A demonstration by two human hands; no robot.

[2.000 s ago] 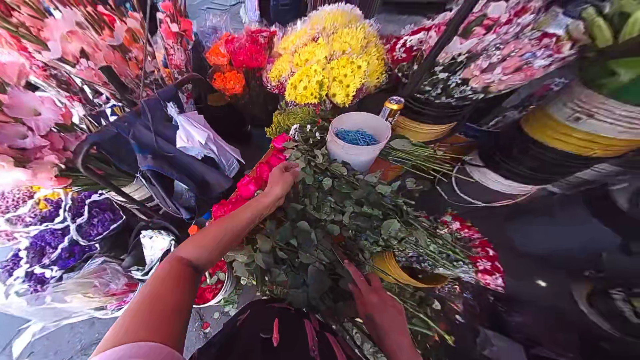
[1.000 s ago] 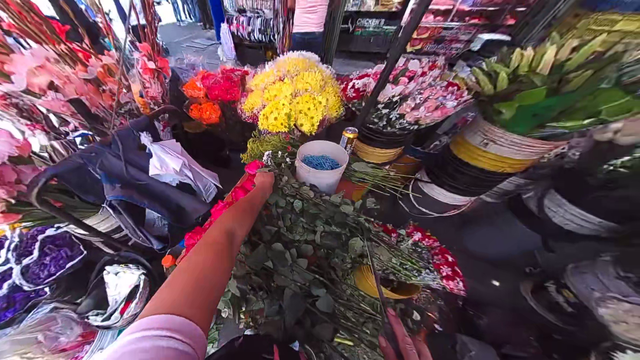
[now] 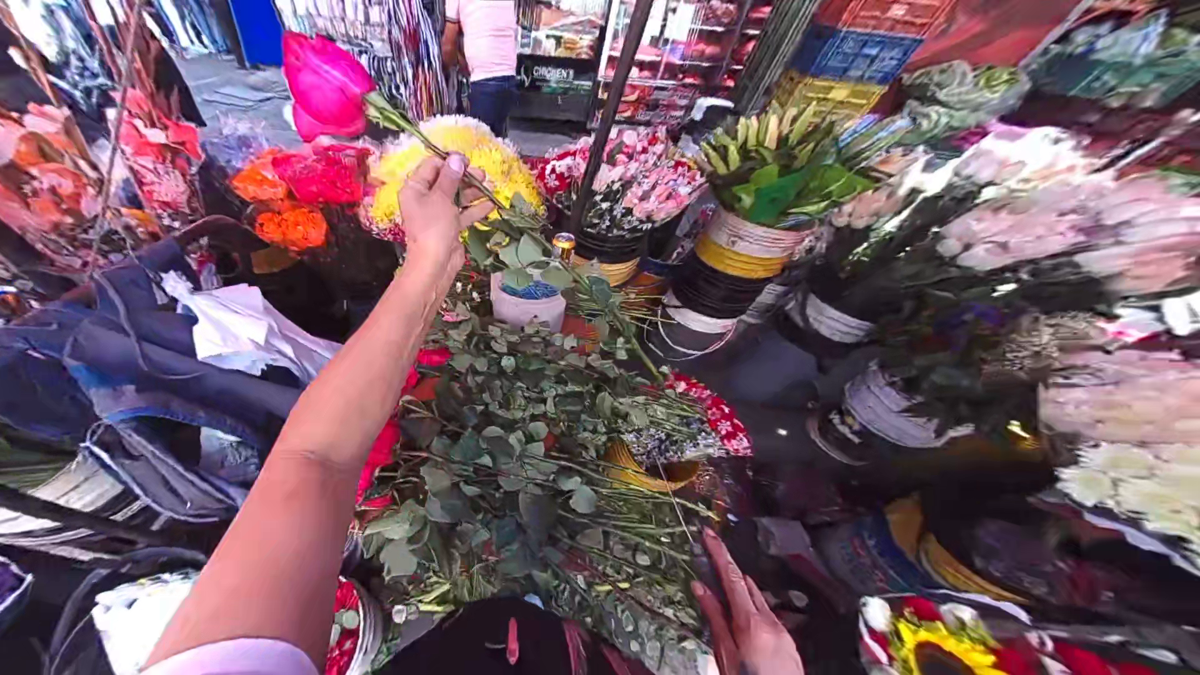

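Note:
My left hand (image 3: 441,206) is raised at the upper left of centre, its fingers closed around the stem of a single pink rose (image 3: 328,86). The rose's bloom points up and left, and its leafy stem slants down to the right. Below lies a broad heap of green leafy stems (image 3: 506,422), with red blooms along its left edge. At the lower right, beside the cut stem ends, my right hand (image 3: 745,609) is around what seems a dark, thin tool, perhaps a knife; its shape is blurred. A white bucket (image 3: 528,305) holding blue material stands behind the heap.
Yellow chrysanthemums (image 3: 469,164) and orange flowers (image 3: 291,225) stand behind. A dark bag (image 3: 122,347) with white paper (image 3: 248,323) lies left. Banded buckets (image 3: 741,253) of flowers and foliage line the right. A dark pole (image 3: 609,112) rises at the back, where a person (image 3: 487,42) stands.
My left hand has risen from the red-pink blooms beside the heap and now holds one pink rose up. My right hand remains low at the right. The view has tilted up and right.

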